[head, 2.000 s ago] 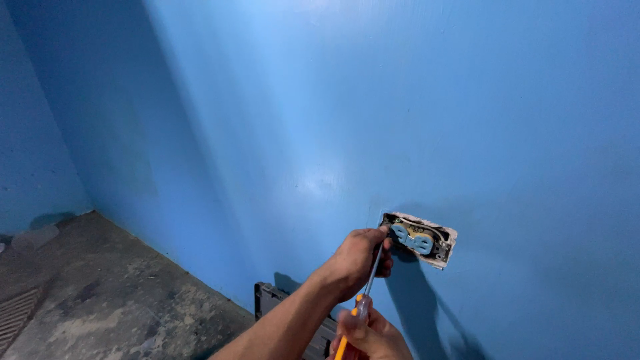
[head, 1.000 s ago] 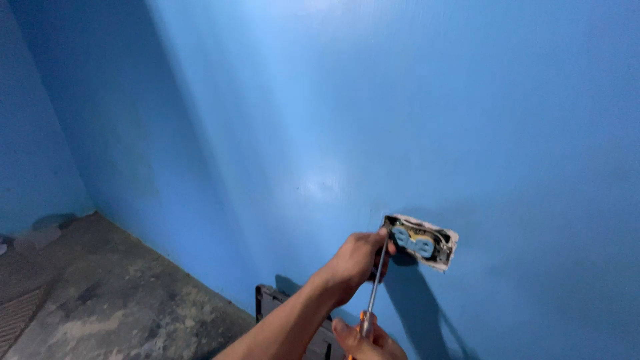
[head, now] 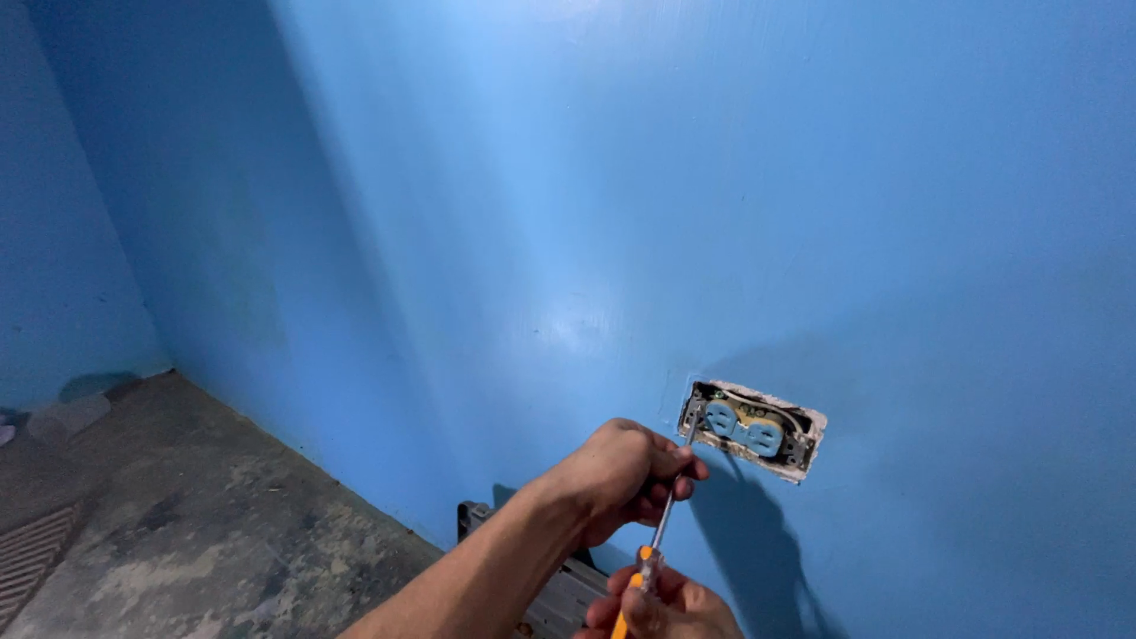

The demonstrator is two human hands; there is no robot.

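Note:
A blue-faced duplex electrical outlet (head: pixel 743 429) sits tilted in a rough-edged wall opening, with a pale wire curving along its upper side. My right hand (head: pixel 666 608) grips the orange and clear handle of a screwdriver (head: pixel 662 525) near the bottom of the view. The steel shaft runs up to the metal mounting strap at the outlet's left end, where its tip rests at or close to a screw. My left hand (head: pixel 635 470) pinches the shaft between thumb and fingers, just below and left of the opening.
A dark plastic case or box (head: pixel 572 596) lies against the wall base, partly behind my left forearm. The blue wall (head: pixel 550 222) surrounds the opening. At lower left are a stained concrete floor (head: pixel 240 524), a ribbed grate or mat (head: pixel 34 555) and a translucent object (head: pixel 71 417) by the corner.
My left hand has moved down from the opening's left edge onto the screwdriver shaft. The outlet's left strap, covered by the fingers before, now shows. My right hand still holds the handle.

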